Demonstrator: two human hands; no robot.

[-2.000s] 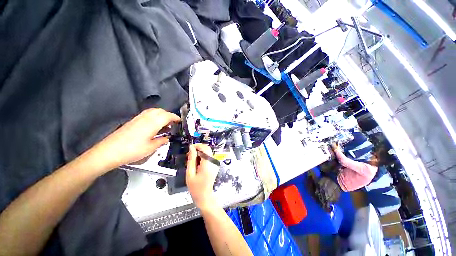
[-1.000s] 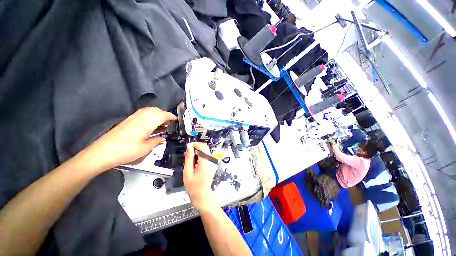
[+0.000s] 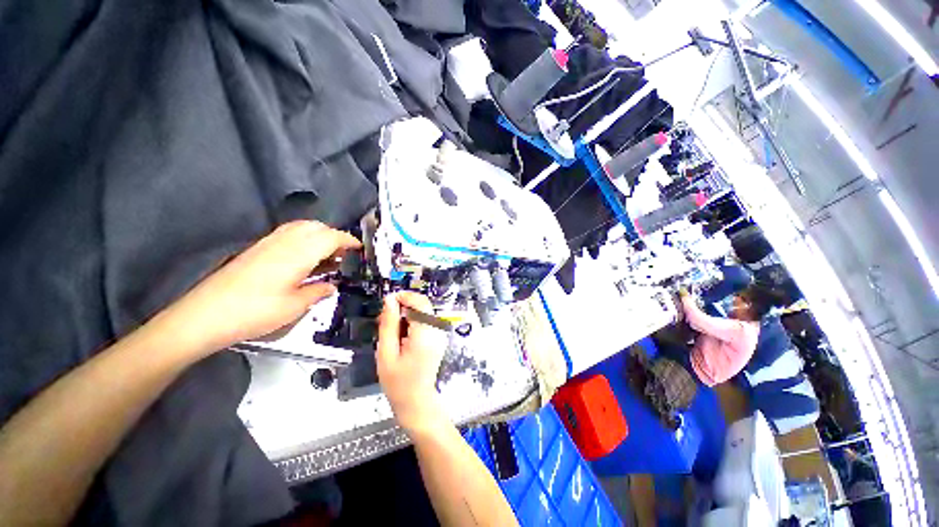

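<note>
The white overlock machine (image 3: 463, 206) with a blue stripe stands at the centre, its dark inner metal works (image 3: 360, 299) bare below the head. My left hand (image 3: 283, 278) reaches in at the machine's left end, fingertips at the dark parts; what they touch is hidden. My right hand (image 3: 410, 355) is in front of the works and pinches thin tweezers (image 3: 424, 318), which lie across its fingers. Their tip is too small to tell. No thread can be made out between the fingertips. The white side cloth plate (image 3: 299, 352) is swung outward under my left hand.
Dark grey cloth (image 3: 134, 154) is heaped at the left. Thread cones (image 3: 535, 80) stand on a blue stand behind. Lint (image 3: 465, 373) lies on the machine bed. A blue crate (image 3: 551, 473) with a phone and a red bin (image 3: 591, 415) are at the right. A person (image 3: 726, 345) sits beyond.
The view has shifted slightly, so the machine sits a little further left. Both hands stay at the same parts, and the right hand's tweezers lie slightly flatter.
</note>
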